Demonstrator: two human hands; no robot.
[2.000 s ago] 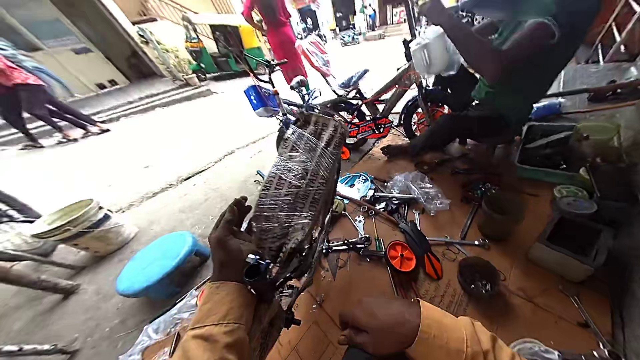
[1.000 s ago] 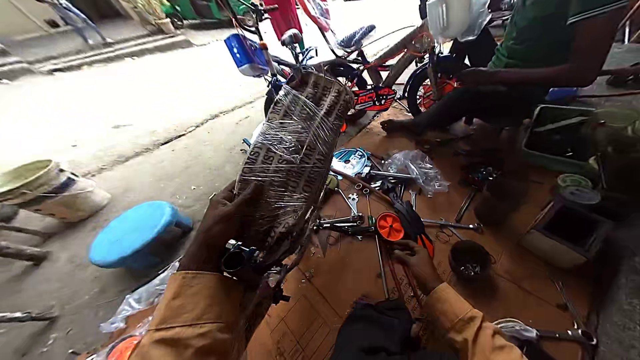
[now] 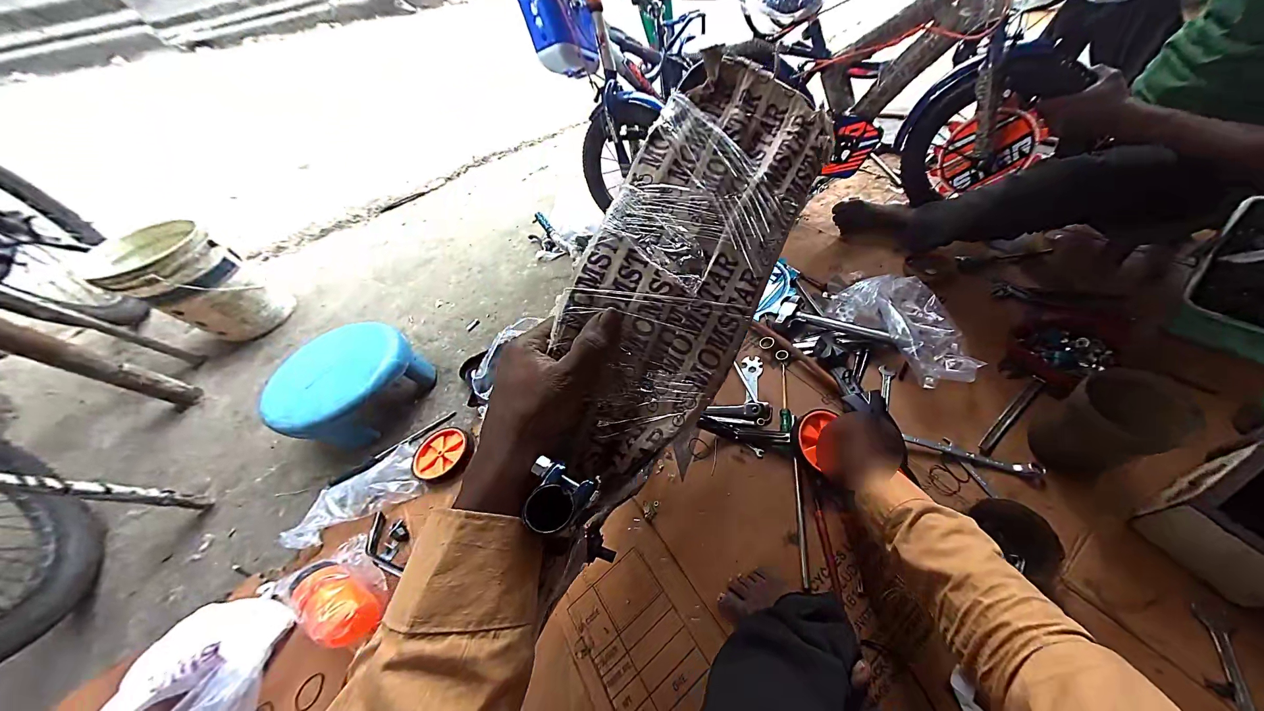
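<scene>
My left hand (image 3: 553, 405) grips a long part wrapped in printed cardboard and clear film (image 3: 691, 257), tilted up and to the right. A metal clamp with a bolt (image 3: 555, 497) shows at its lower end, beside my wrist. My right hand (image 3: 861, 444) is blurred, beside an orange-hubbed small wheel (image 3: 814, 439) among tools on the cardboard sheet; its fingers are not clear. Several spanners lie near it, one a flat multi-hole spanner (image 3: 750, 375). A chrome bar (image 3: 973, 456) lies to the right of my right hand. Another small orange wheel (image 3: 441, 454) lies left of my left forearm.
A blue plastic stool (image 3: 341, 380) and a worn bucket (image 3: 193, 281) stand at left. A small bicycle (image 3: 839, 89) stands ahead. A co-worker's arm (image 3: 1126, 114) and leg reach in at right. A clear plastic bag (image 3: 913, 326) and a round dark container (image 3: 1111, 420) lie at right.
My right hand has moved from low near my lap out over the tools by the orange wheel. My left hand still holds the wrapped part. The co-worker's arm has come down.
</scene>
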